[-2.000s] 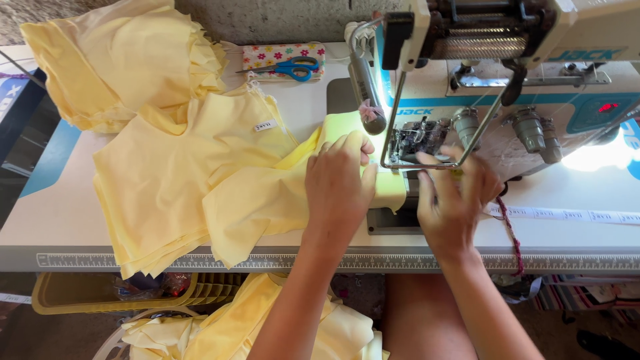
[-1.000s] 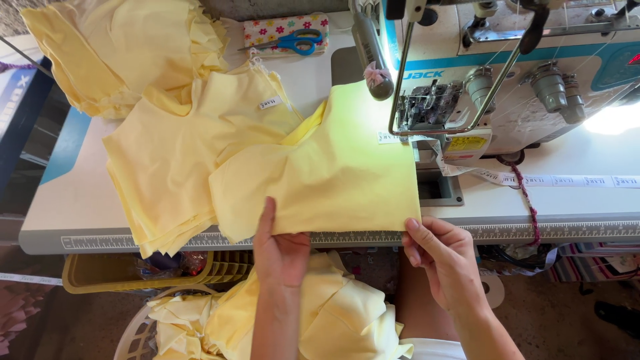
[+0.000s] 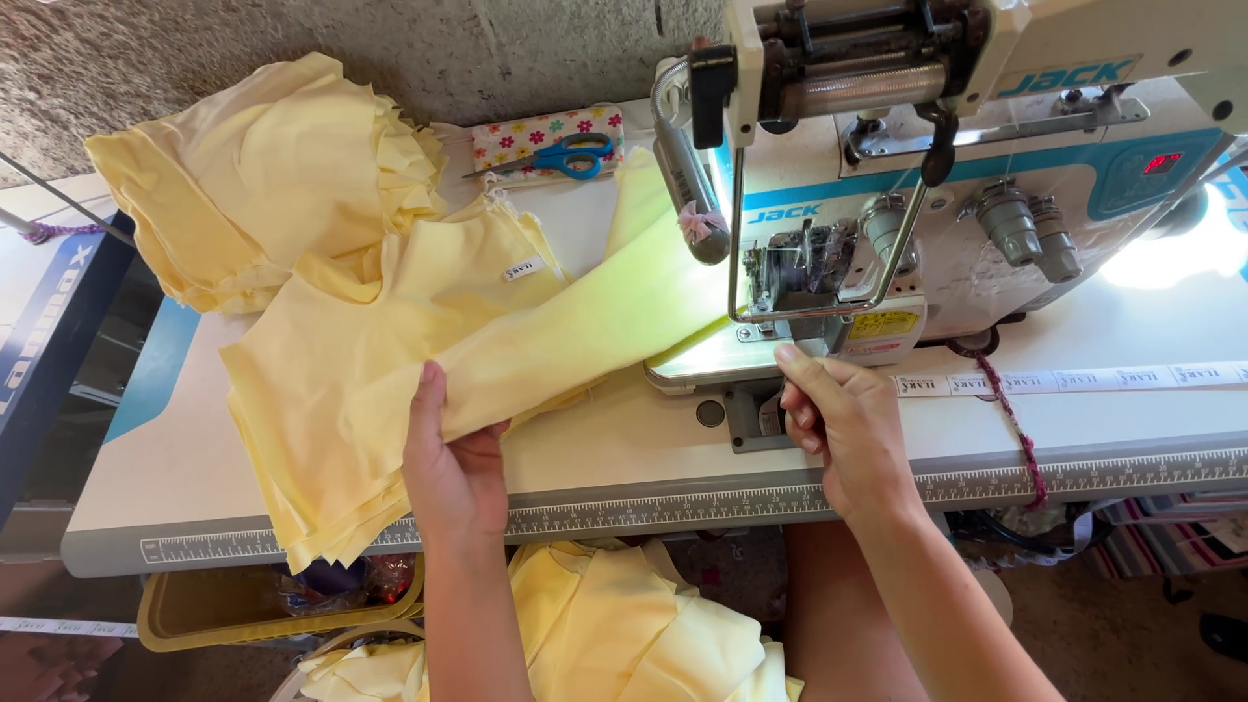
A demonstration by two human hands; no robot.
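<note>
A yellow fabric piece [image 3: 585, 322] stretches from my left hand [image 3: 456, 458] up to the presser foot area of a Jack overlock sewing machine [image 3: 829, 234]. My left hand grips its lower left edge between thumb and fingers. Just right of the needle area, my right hand [image 3: 843, 419] is raised with thumb and forefinger together, close to the white label tape [image 3: 1053, 380]; whether the fingertips pinch anything is not clear. Beneath the held piece lies a stack of yellow cut pieces [image 3: 341, 370], with a small printed label [image 3: 524, 268] on top.
Blue-handled scissors [image 3: 575, 156] rest on a floral pouch [image 3: 487, 141] by the wall. A further yellow fabric pile [image 3: 263, 175] stands at the back left. Under the ruler-marked table edge [image 3: 663, 507] are a yellow plastic basket [image 3: 175, 614] and more yellow fabric [image 3: 624, 624].
One second ago the yellow piece lay spread flat with both hands at its front edge. Now my left hand holds it slanting up to the machine, and my right hand has left that edge.
</note>
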